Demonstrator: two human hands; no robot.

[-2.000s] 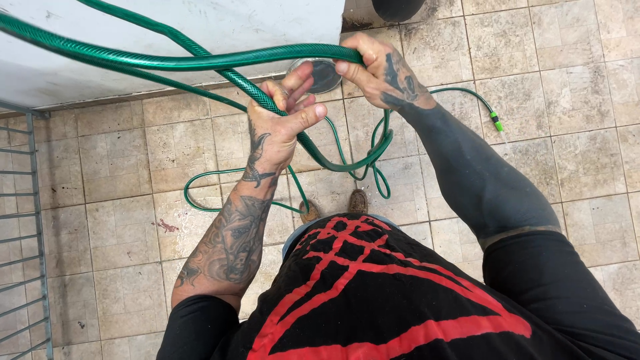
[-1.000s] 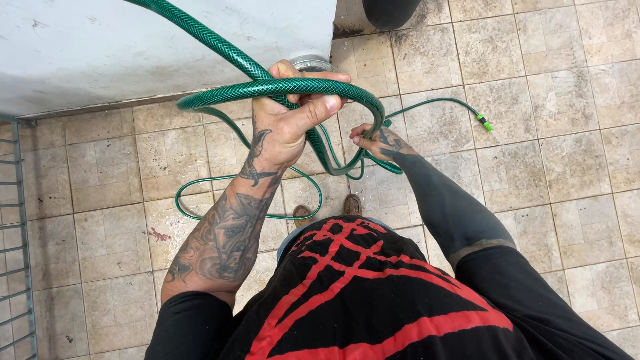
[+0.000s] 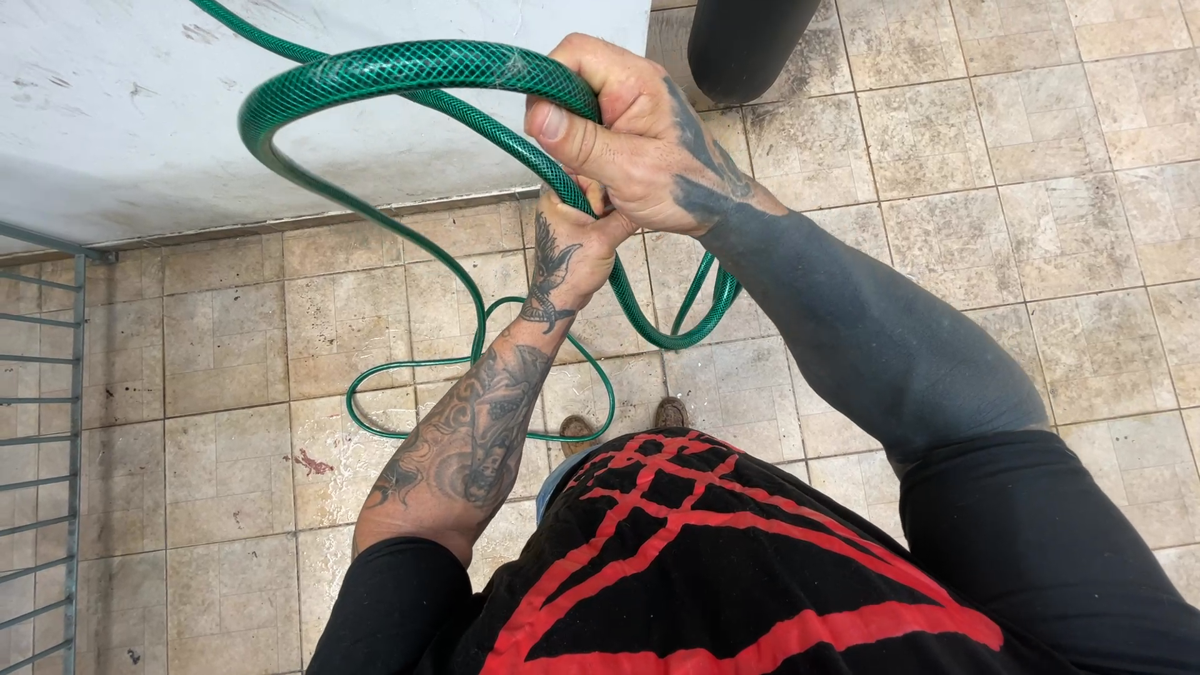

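Observation:
A green braided garden hose (image 3: 412, 70) rises in a large loop in front of me. My right hand (image 3: 628, 141) grips the end part of that loop, thumb along the hose. Just below and behind it, my left hand (image 3: 577, 239) is closed around another run of the same hose, its fingers partly hidden by my right hand. Beneath the hands, more hose hangs in a bend near my right forearm. A thinner-looking length curls on the floor in front of my shoes.
A pale, scuffed wall panel (image 3: 141, 112) stands at the upper left. Metal bars (image 3: 75, 375) run down the left side. A dark cylindrical object (image 3: 750, 42) is at the top. Beige floor tiles (image 3: 947, 244) lie below, with my shoes (image 3: 670, 412) on them.
My right hand has come up from the hanging coils, low at the right, to beside my left hand, with hose in it. The green-yellow hose connector seen earlier at the right is out of sight.

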